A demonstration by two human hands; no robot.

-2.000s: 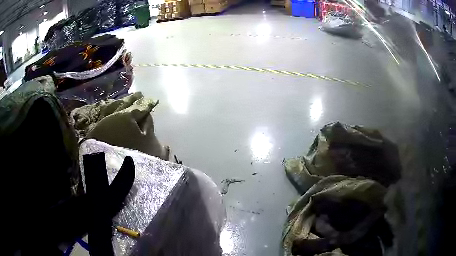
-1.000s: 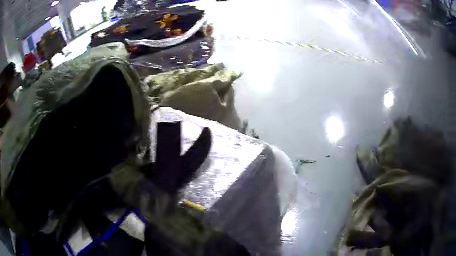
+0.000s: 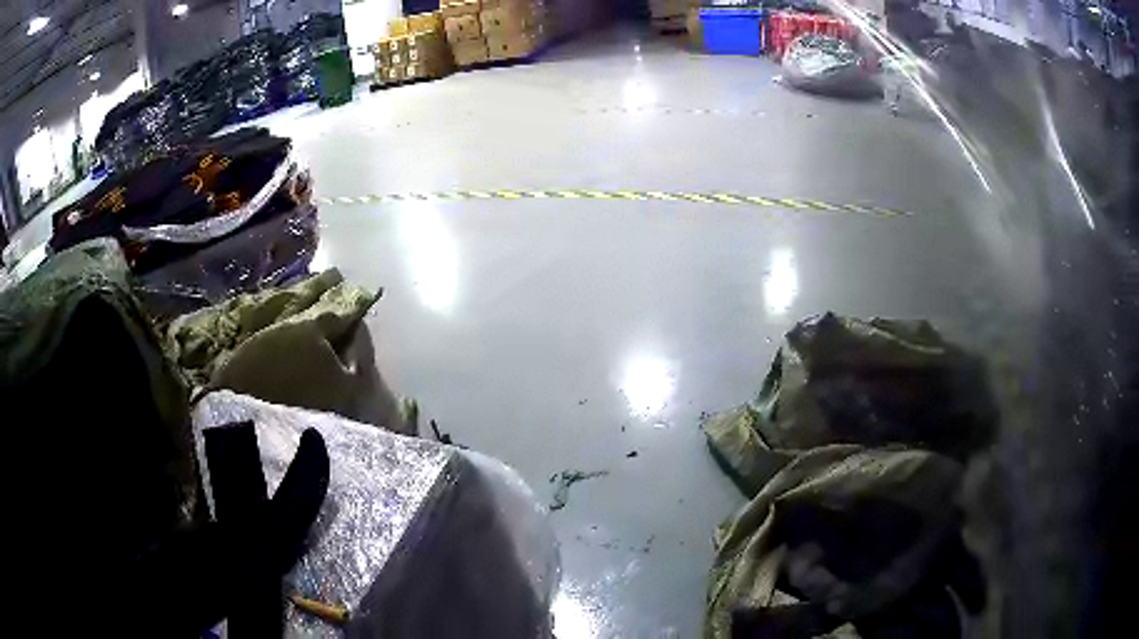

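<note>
No hand shows in the head view; both are out of the picture. Nearest in front, black straps (image 3: 234, 481) lie crossed on the clear plastic wrap of the bale (image 3: 375, 499), one straight and one with a curved, rounded end. A yellow-orange stick (image 3: 320, 609) lies on the wrap beside them. The large olive-green sack (image 3: 88, 281) stands at the left with its wide dark mouth open; what is inside it is too dark to tell.
A khaki sack (image 3: 294, 362) stands behind the bale. Two slumped olive sacks (image 3: 874, 375) sit on the floor at the right, the nearer one open with dark pieces inside. Further off are a dark bundle (image 3: 225, 187), striped floor tape (image 3: 562, 195), cartons (image 3: 487, 31) and a blue bin (image 3: 731, 31).
The camera swung left and down, then back right and up. A camouflage piece seen crossing the bale one second ago is out of view. The straps and the yellow stick lie as before.
</note>
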